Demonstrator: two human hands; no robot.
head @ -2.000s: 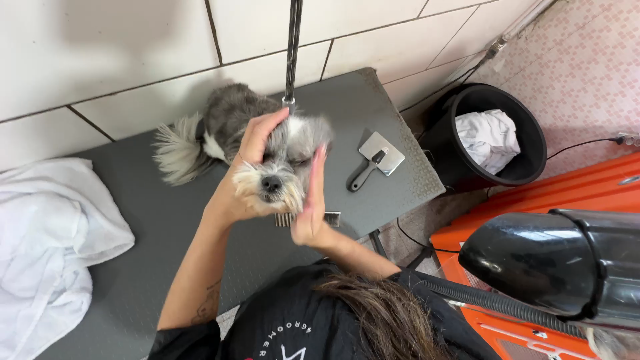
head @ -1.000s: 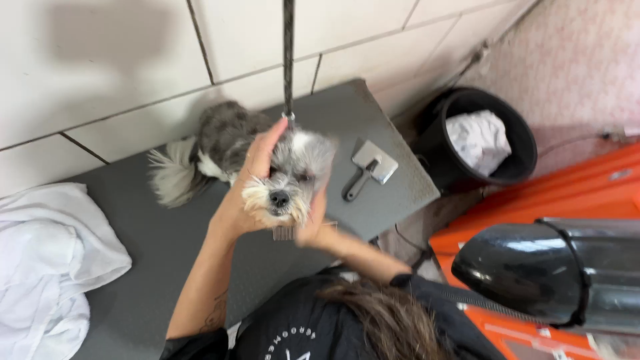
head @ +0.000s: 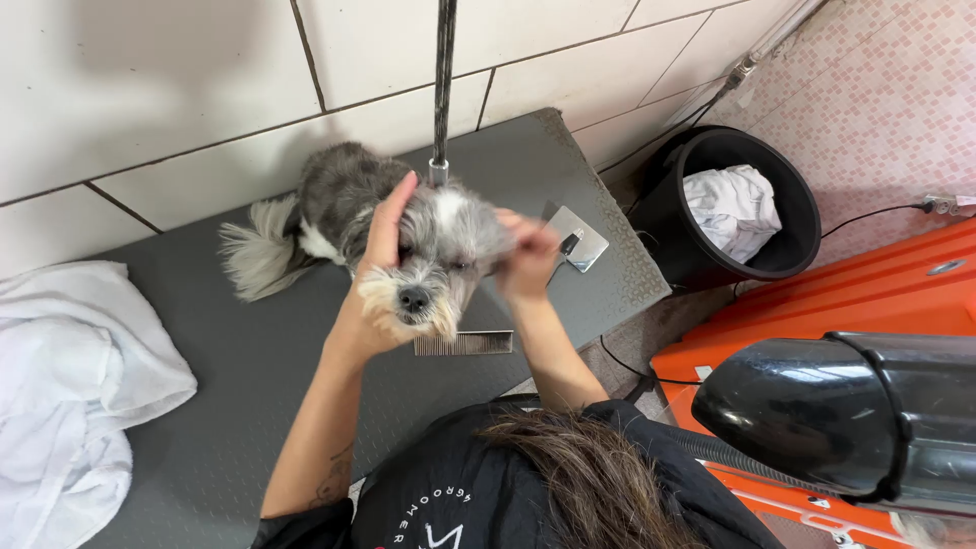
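Observation:
A small grey and white dog (head: 450, 229) is on a dark grey grooming table (head: 252, 404), its face turned up toward me. My left hand (head: 377, 267) cups the side of its head and jaw, thumb near the eye. Blurred by motion, my right hand (head: 530, 252) is at the other side of the head, by the ear; whether its fingers grip hair cannot be told. Just below the dog's chin lies a metal comb (head: 476, 343). Beyond my right hand rests a slicker brush (head: 583, 240), its handle partly hidden. A dark grooming loop strap (head: 444, 84) hangs down behind the head.
White towels (head: 76, 381) lie bunched on the table's left part. A black bin (head: 663, 229) holding white cloth (head: 732, 210) stands off the right end. A black dryer nozzle (head: 793, 412) and an orange cabinet (head: 900, 282) are at lower right. A tiled wall (head: 229, 84) runs behind the table.
My right hand has moved from beside the dog's cheek and jaw outward to the side of its head near the ear. My left hand stays on the other side of the head. More of the comb shows.

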